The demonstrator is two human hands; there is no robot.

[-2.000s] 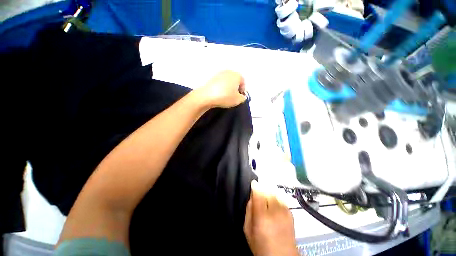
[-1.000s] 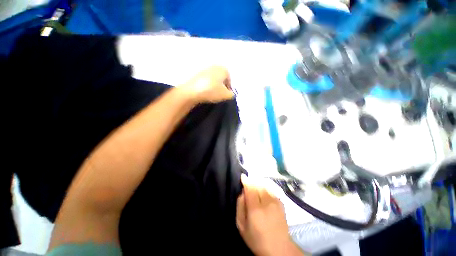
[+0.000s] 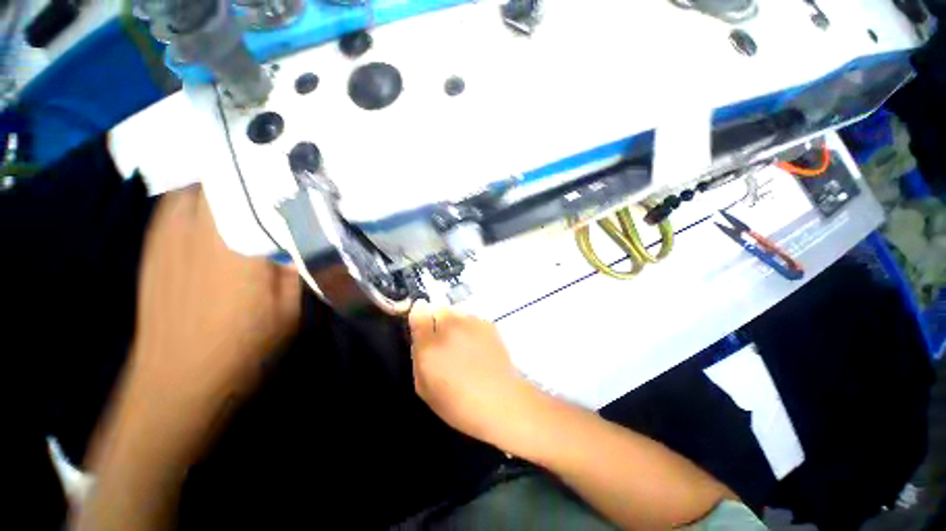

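The black garment (image 3: 311, 436) spreads over the left of the table and down toward my lap. My left hand (image 3: 213, 275) lies on the garment left of the machine head, its fingertips hidden behind the head's left end. My right hand (image 3: 456, 358) has its fingertips at the needle area, beside the shiny take-up lever cover (image 3: 332, 259). The fingers are bunched at the garment's edge; the edge itself is mostly hidden. The white sewing machine head (image 3: 519, 114) with a blue stripe fills the top.
Scissors with yellow-gold loops (image 3: 624, 249) lie partly under the machine head. Thread snips (image 3: 762, 247) with red and blue handles lie right of them. An orange-red loop (image 3: 811, 164) is near the dark control box. A black pile (image 3: 851, 363) with white paper (image 3: 766, 410) is at lower right.
The view has swung right and closer over the machine head. Both hands now show nearer the needle area, with my left hand partly behind the head. The scissors and snips have come into clear view.
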